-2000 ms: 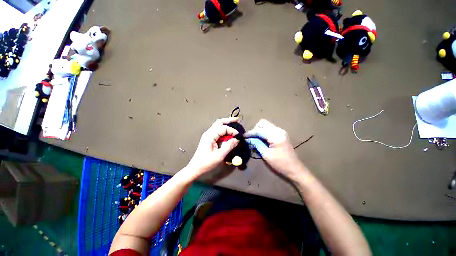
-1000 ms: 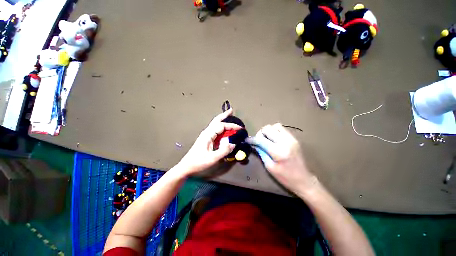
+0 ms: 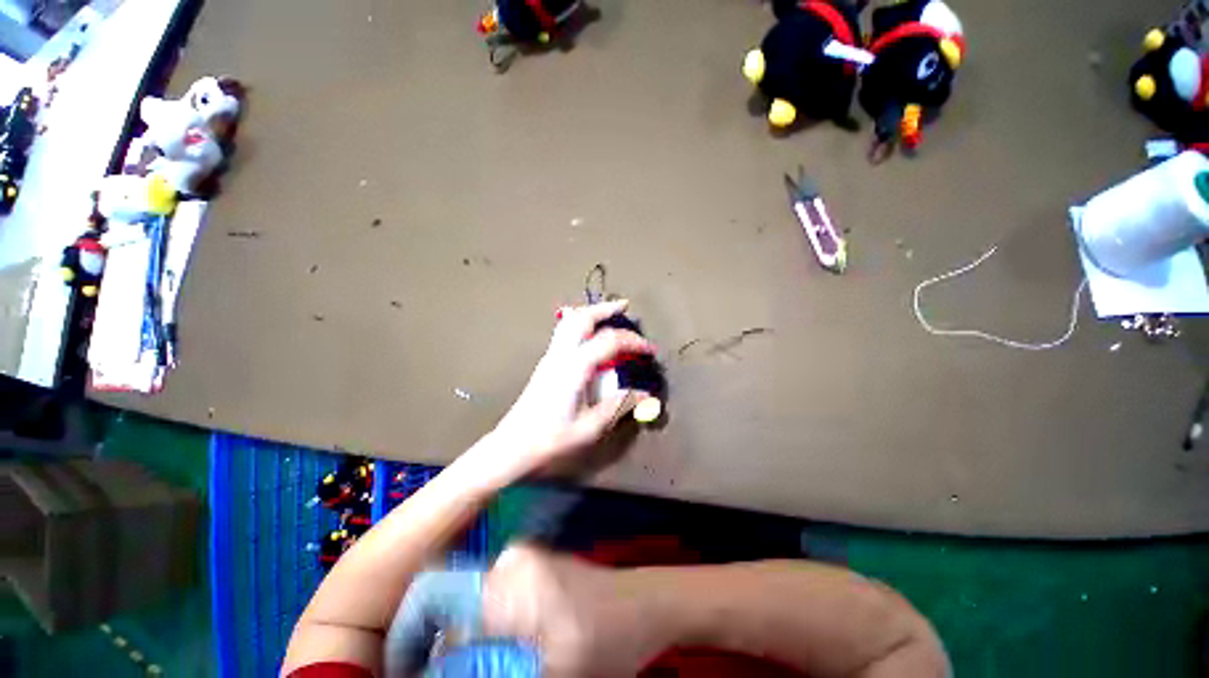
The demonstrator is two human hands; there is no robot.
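Observation:
My left hand [image 3: 568, 397] holds a small black plush penguin [image 3: 642, 375] near the table's front edge, fingers over its red neck band. A yellow part shows at its lower right, and a thin black loop [image 3: 595, 282] stands out at its top. Dark thread [image 3: 743, 339] lies on the brown table [image 3: 530, 172] to the right of the penguin. My right hand [image 3: 524, 612], with pale blue on the fingers, is blurred and low, over my left forearm; whether it holds anything cannot be made out.
Snips [image 3: 818, 231] and a white thread cone [image 3: 1143, 228] with loose thread lie to the right. Several penguins [image 3: 811, 66] lie at the back. A grey-white plush animal [image 3: 192, 130] and papers [image 3: 126, 311] are at left. A blue crate [image 3: 252, 530] and a brown box [image 3: 113, 550] stand below.
My right hand has left the penguin and moved down and left across my body, now blurred. My left hand still holds the penguin. The view has shifted slightly.

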